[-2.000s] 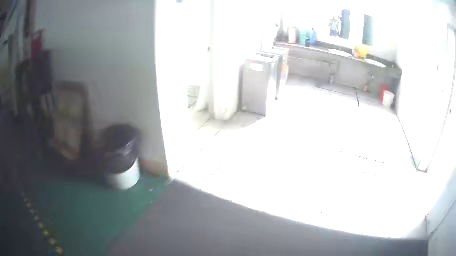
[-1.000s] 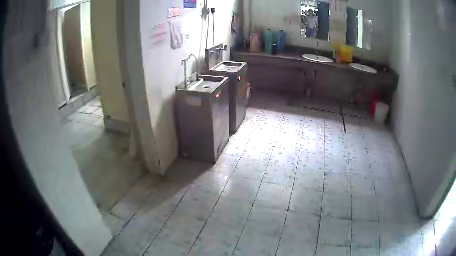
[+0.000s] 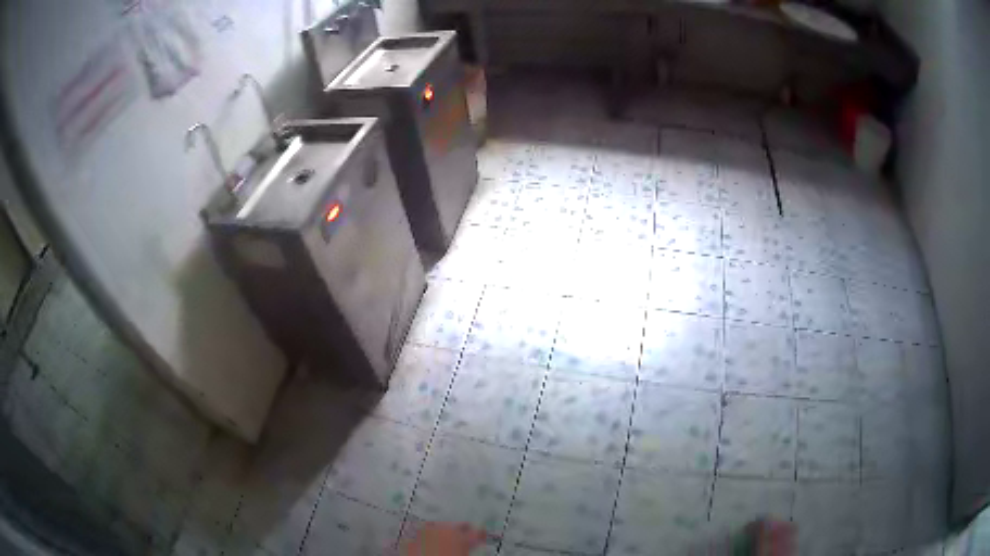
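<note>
My left hand (image 3: pixel 440 540) shows only as a blurred strip at the bottom edge, left of centre; its grip is cut off. My right hand (image 3: pixel 775 538) is at the bottom edge, right of centre, small and blurred. It holds a small thing with a dark green part (image 3: pixel 747 538), which looks like the lidded cup; the rest is hidden or out of frame.
Two metal sink cabinets, a near one (image 3: pixel 326 261) and a farther one (image 3: pixel 440 141), stand along the left wall. A counter with a white basin (image 3: pixel 820 20) is at the back. A white bucket (image 3: pixel 871 144) stands beside something red at the back right. The floor is tiled.
The view has moved from the doorway into the washroom and tilted down. The sink cabinets are nearer, and both hands now show at the bottom edge.
</note>
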